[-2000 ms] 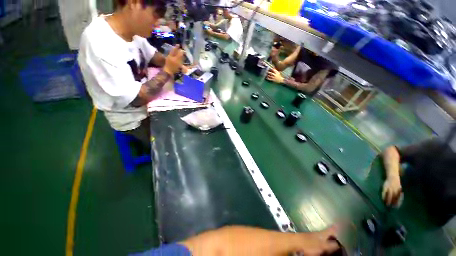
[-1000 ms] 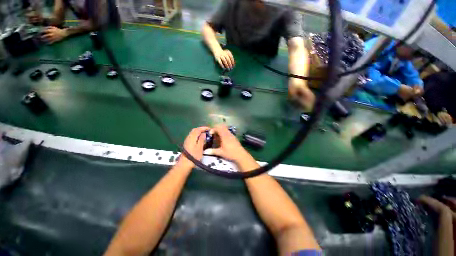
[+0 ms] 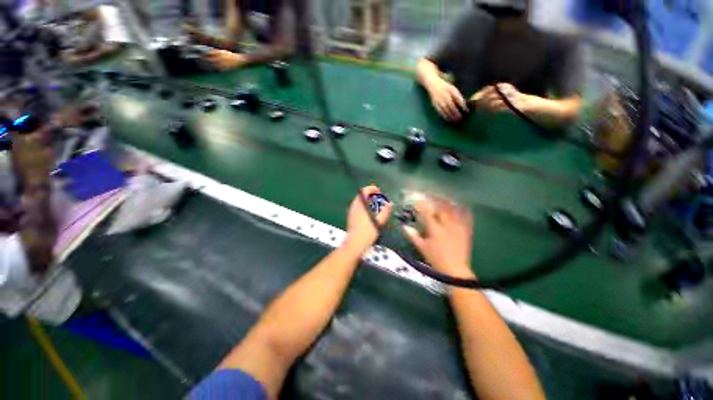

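My left hand (image 3: 362,220) is over the near side of the green belt, its fingers closed around a small round black part (image 3: 378,204) with a silver-blue inside facing up. My right hand (image 3: 447,233) is just to the right of it, blurred, palm down, with fingers partly spread. A small dark piece (image 3: 406,214) shows by its fingertips; whether it is gripped or lies on the belt is unclear. The hanging black cable crosses in front of both hands.
End caps (image 3: 386,154) and a black cylindrical housing (image 3: 415,145) stand beyond my hands. Dark specks dot the white rail (image 3: 313,228). A person in a dark shirt (image 3: 508,58) works across the belt. A plastic bag (image 3: 148,205) and blue folder (image 3: 92,173) are at left.
The view has turned left, so belt items sit further right. My hands, together around a dark part before, are now apart, the left keeping a round part. The person opposite has brought both hands together.
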